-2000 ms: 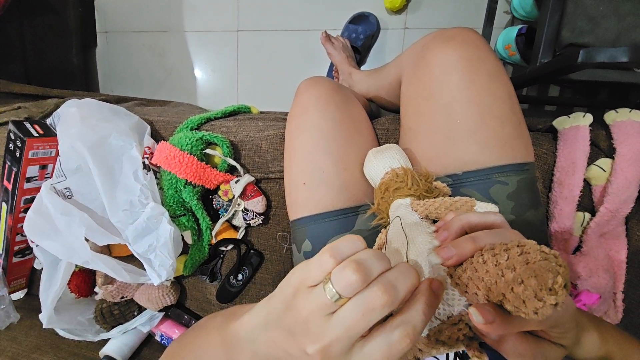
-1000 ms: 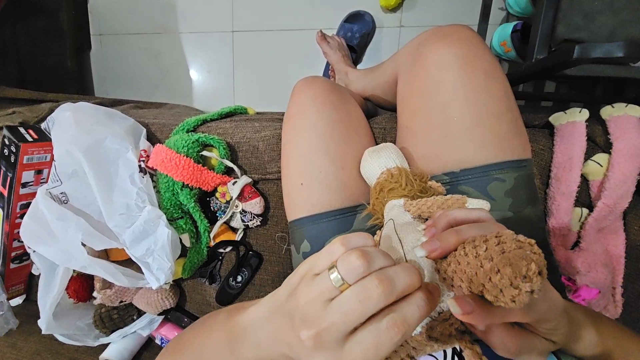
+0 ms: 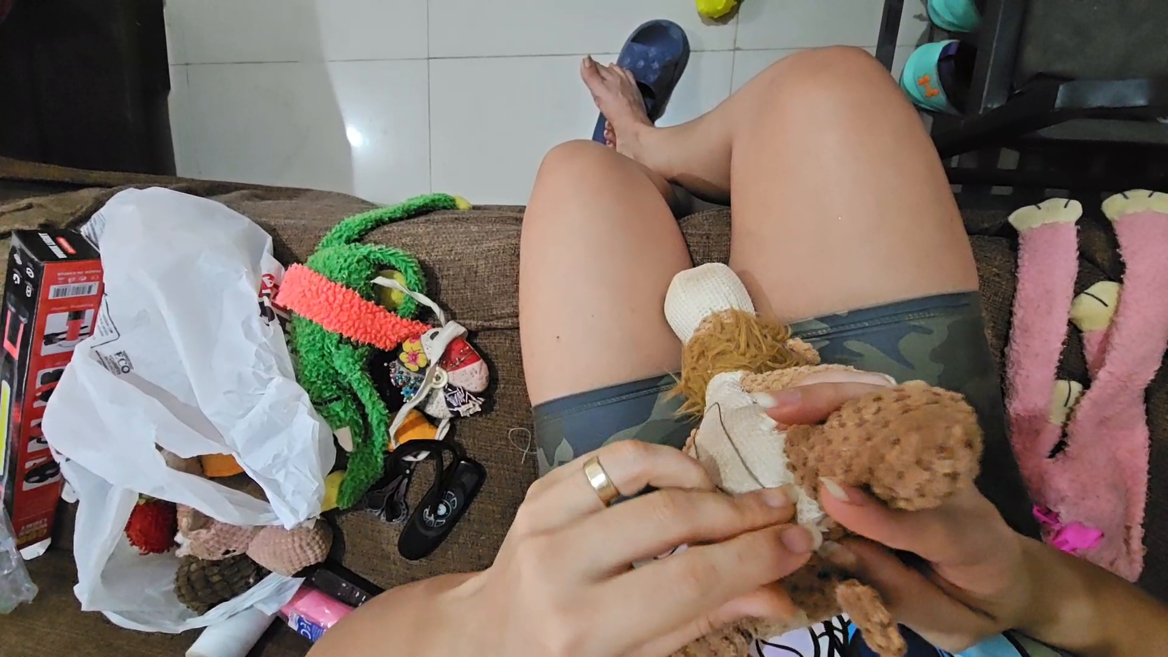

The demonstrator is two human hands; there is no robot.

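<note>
A crocheted doll (image 3: 744,438) with a cream body, shaggy brown hair and a cream cap lies over my lap. My right hand (image 3: 922,538) grips it from the right, fingers and thumb around a fuzzy brown crocheted part (image 3: 899,443). My left hand (image 3: 639,547), with a gold ring, pinches at the lower edge of the cream body, fingertips close to the right hand's. A dark thread lies in a curve across the cream fabric. Whether a needle is between the left fingertips cannot be seen.
On the couch at left are a white plastic bag (image 3: 182,365) with crocheted pieces, a red box (image 3: 55,365), a green plush toy (image 3: 338,356), a coral band (image 3: 347,306) and a black strapped item (image 3: 443,506). A pink plush toy (image 3: 1104,411) lies at right.
</note>
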